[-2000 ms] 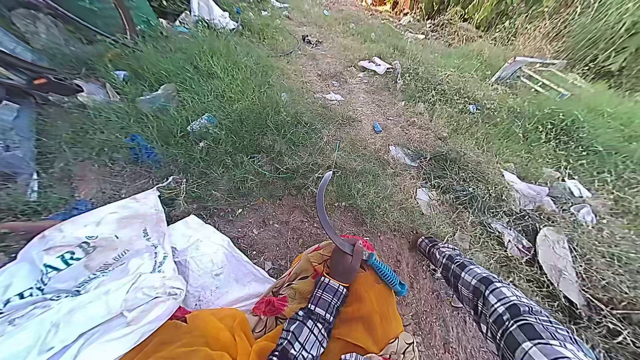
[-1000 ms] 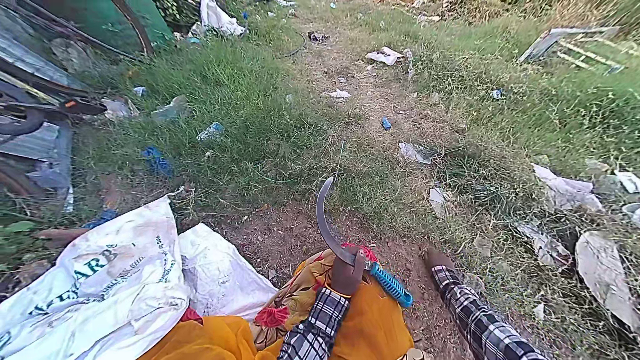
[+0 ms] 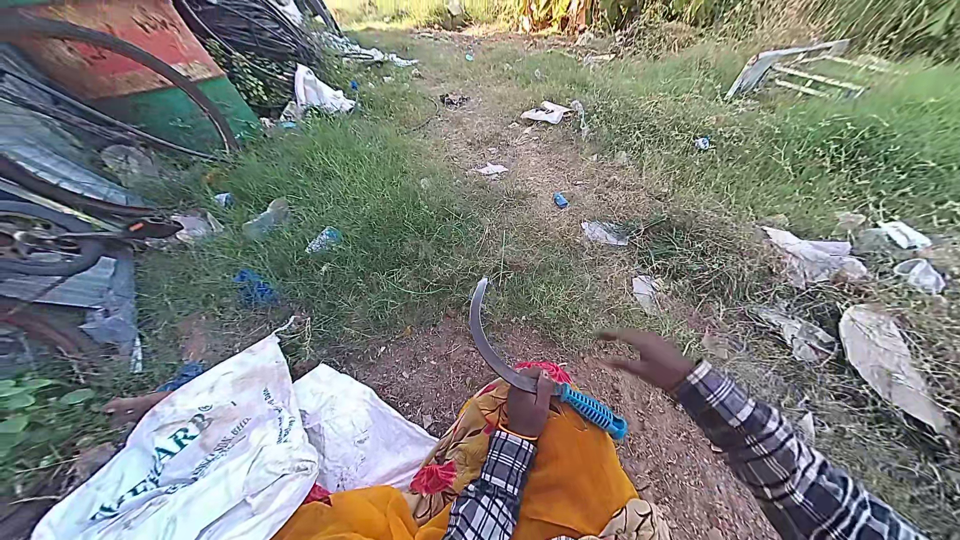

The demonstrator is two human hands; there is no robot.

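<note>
My left hand (image 3: 529,405) is closed around the base of a sickle's curved metal blade (image 3: 487,341), beside its ribbed blue handle (image 3: 594,411). The blade arcs up and away, its tip over the edge of the grass. Beneath the hand, orange cloth with red flowers (image 3: 577,472) covers my lap. My right hand (image 3: 649,358) is held out to the right of the handle, fingers spread, holding nothing, above bare soil and dry grass. Both forearms are in black-and-white checked sleeves.
White woven sacks with printing (image 3: 225,450) lie at lower left. A bicycle (image 3: 67,232) and metal sheets stand at far left. Green grass (image 3: 390,202) flanks a worn dirt path (image 3: 517,150) with scattered plastic litter. A white frame (image 3: 795,71) lies at upper right.
My right hand has lifted from near the ground, its fingers now spread. My left hand still grips the sickle over my lap. The view now takes in more of the path ahead.
</note>
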